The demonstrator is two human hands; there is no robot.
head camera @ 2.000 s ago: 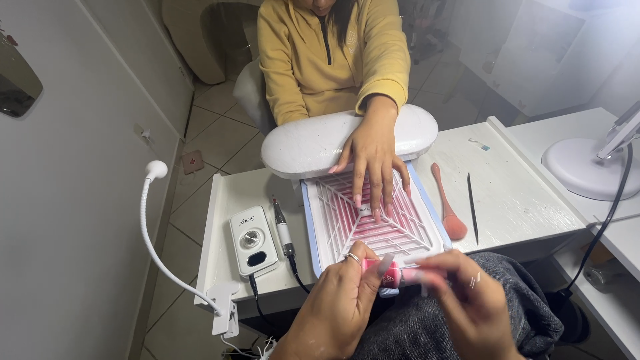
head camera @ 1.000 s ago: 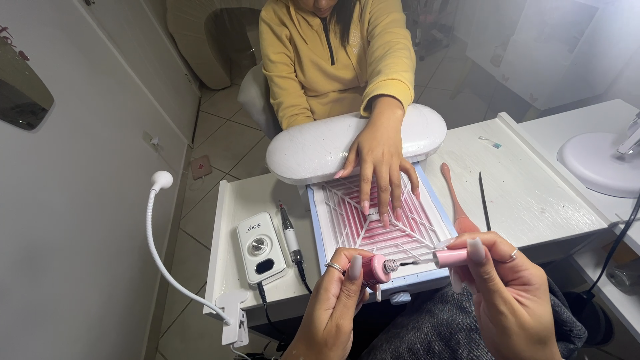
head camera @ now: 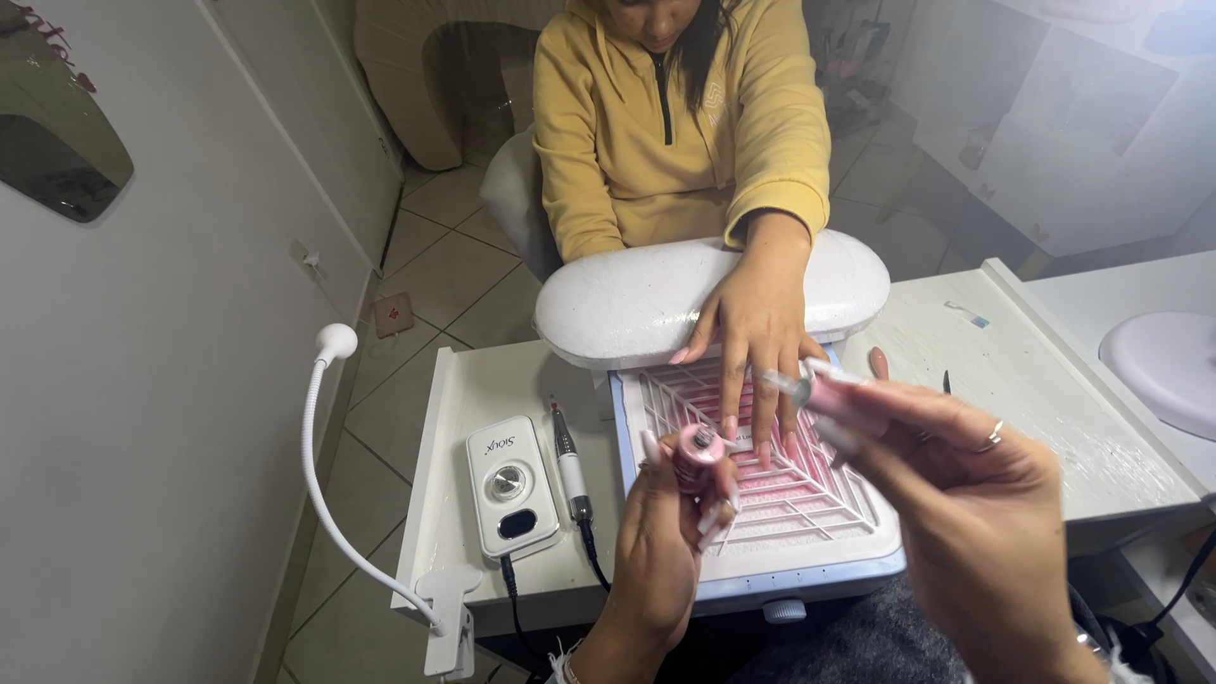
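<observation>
My left hand [head camera: 660, 546] grips a pink nail polish bottle [head camera: 700, 458], its open neck facing up. The pink brush cap [head camera: 841, 399] is between the fingers of my right hand [head camera: 959, 494], its blurred brush pointing left toward the other person's fingers. That person's hand [head camera: 760, 328] lies palm down with fingers spread, the wrist over a white padded armrest [head camera: 627, 299] and the fingertips above the white grille of a nail dust collector [head camera: 798, 560]. Whether the brush touches a nail, I cannot tell.
A white nail drill control box [head camera: 508, 484] and its drill handpiece [head camera: 567, 461] lie left of the dust collector. A white gooseneck lamp [head camera: 313, 475] is clamped at the table's left corner. On the right are a small brush [head camera: 967, 313] and a white round base [head camera: 1164, 370].
The cap and brush, close to the bottle's neck one second ago, are now apart from it. My right hand has moved up toward the other person's hand, and the bottle has turned upright.
</observation>
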